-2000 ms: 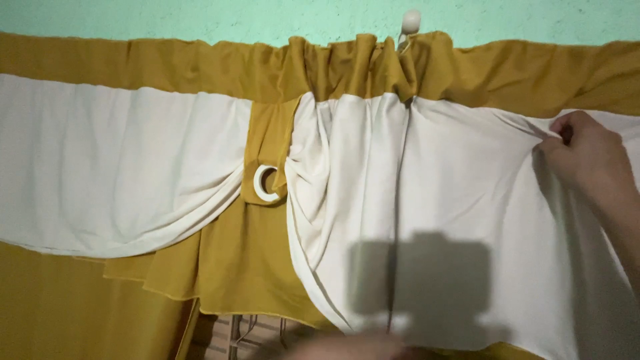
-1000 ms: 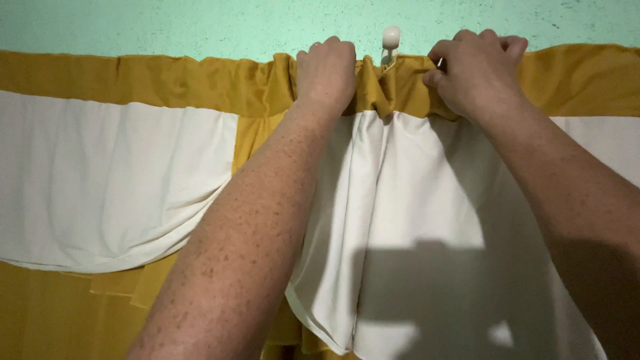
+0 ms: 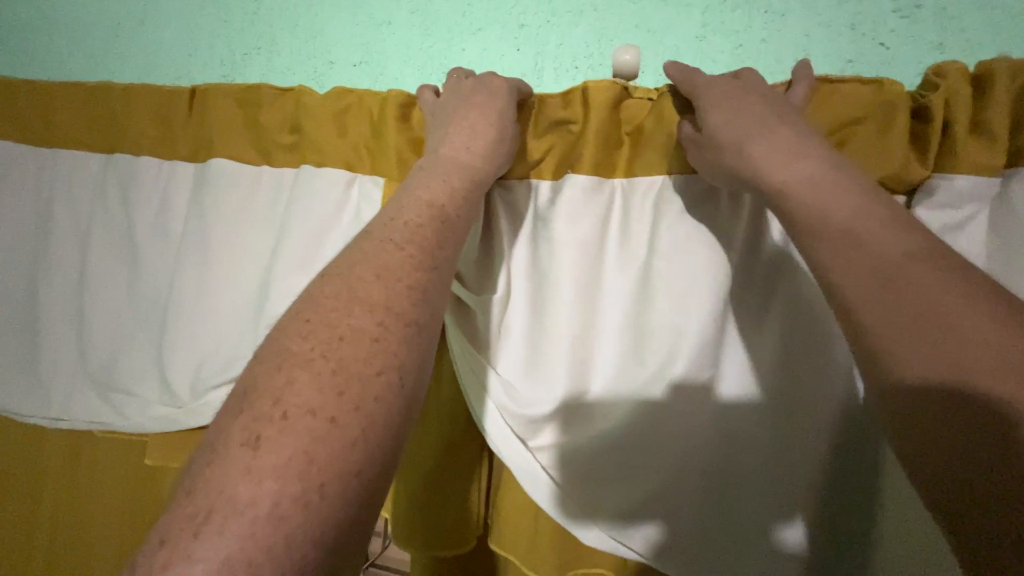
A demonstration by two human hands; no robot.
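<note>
A mustard-yellow gathered curtain heading (image 3: 264, 124) runs across the wall, with white draped fabric (image 3: 608, 272) hanging below it. My left hand (image 3: 472, 120) grips the top edge of the heading, fingers bent over it. To its right, my right hand (image 3: 736, 120) pinches the same band between thumb and fingers, its other fingers partly spread. Between the two hands, a white rounded knob (image 3: 626, 62) stands just above the band. Whatever carries the heading is hidden inside the cloth. Bunched folds (image 3: 960, 120) of the band lie right of my right hand.
Behind is a light green wall (image 3: 320, 40). Longer mustard fabric (image 3: 72, 496) hangs at the lower left. A thin dark metal piece (image 3: 380, 552) shows through a gap at the bottom. Shadows fall over the white drape.
Two seconds ago my right hand held the white fabric at the right; both hands are now on the heading. Since one second ago, the folds between them have spread flatter.
</note>
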